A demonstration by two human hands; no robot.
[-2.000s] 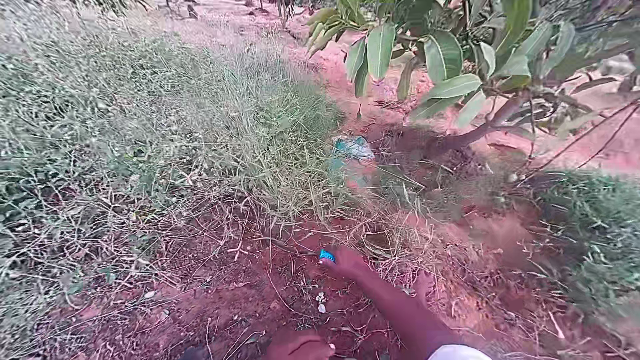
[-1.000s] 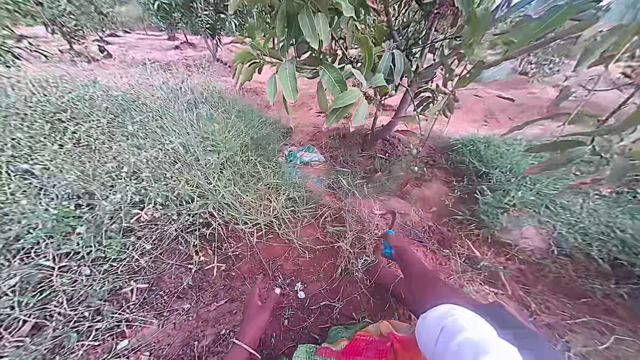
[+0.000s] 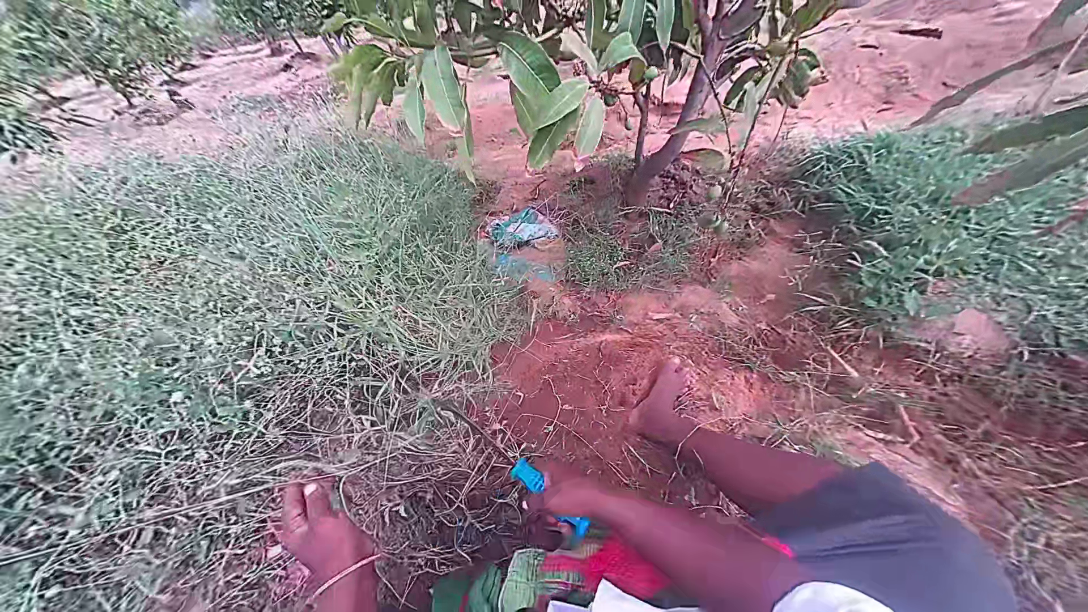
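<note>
My right hand (image 3: 561,495) is closed around the blue handle (image 3: 529,476) of a tool at the lower middle. A thin dark blade or rod (image 3: 472,425) reaches from the handle up and left into the dry grass; its tip is hard to make out. To the left, my left hand (image 3: 319,527), with a thin bangle at the wrist, lies at the dry grass stems (image 3: 382,467), fingers bent; whether it grips any stems cannot be told. A bare foot (image 3: 663,404) rests on the red soil beyond my right hand.
Dense green grass (image 3: 255,255) covers the left. Ahead stands a small tree (image 3: 671,157) with low leafy branches and small green fruit. A crumpled teal and white plastic piece (image 3: 520,229) lies on the soil. More grass (image 3: 960,229) and a stone (image 3: 977,331) are at the right.
My right hand has moved left with the blue-handled tool, toward the dry grass. My left hand has come to the edge of the grass. The foot now shows plainly.
</note>
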